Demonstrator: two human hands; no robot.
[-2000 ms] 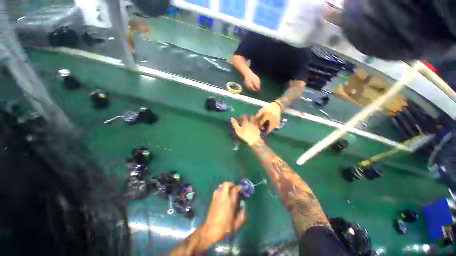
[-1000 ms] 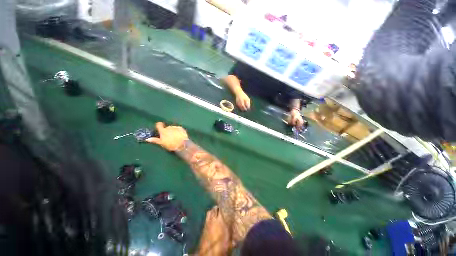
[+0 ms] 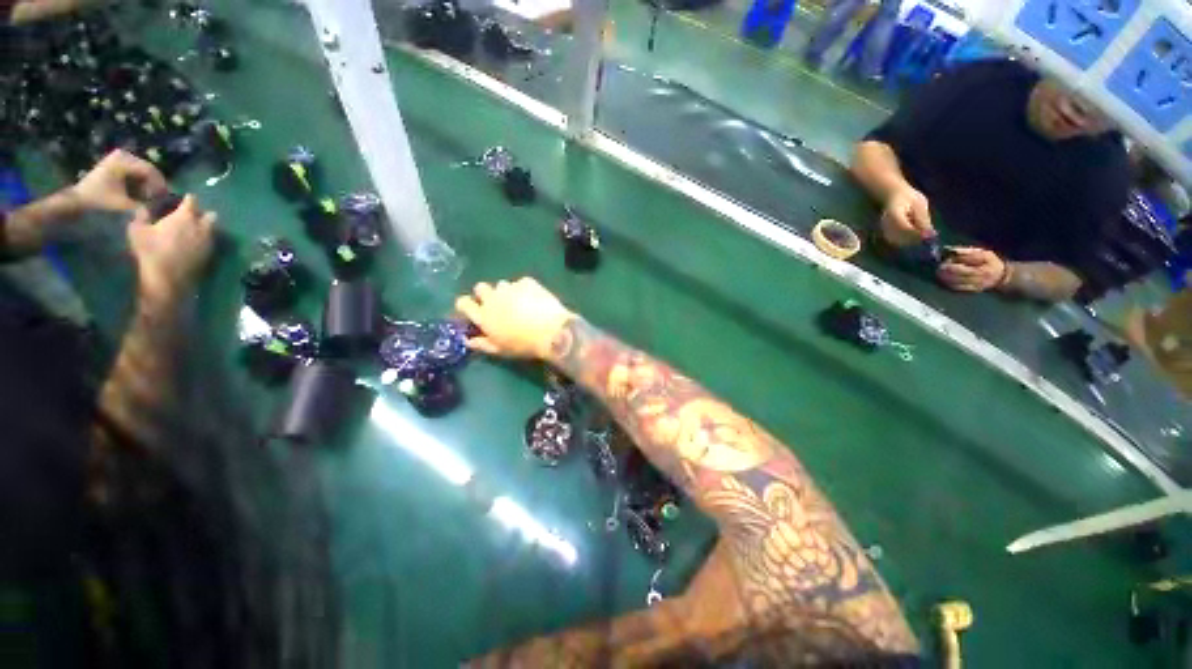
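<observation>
My right hand (image 3: 516,318) reaches left on a tattooed arm. Its fingertips are at the edge of a cluster of dark wired units with silvery-blue round faces (image 3: 421,345); whether they grip one is unclear. My left forearm shows at the bottom centre, but its hand is hidden behind my right arm. More wired units (image 3: 549,431) lie below my right hand, partly covered by the arm. Two black cylindrical housings (image 3: 353,315) lie left of the cluster. All lie on the glossy green surface (image 3: 771,392).
A slanting white post (image 3: 379,131) stands beyond the cluster. Another person's hands (image 3: 157,216) work at left near a dark pile (image 3: 98,111). A person (image 3: 1007,170) sits across the pale rail (image 3: 784,242), near a tape roll (image 3: 835,238). A yellow mallet head (image 3: 952,617) shows bottom right.
The view has swung left. My right hand has left the spot where it touched a wired unit, and that unit is gone from there. My left hand has become hidden.
</observation>
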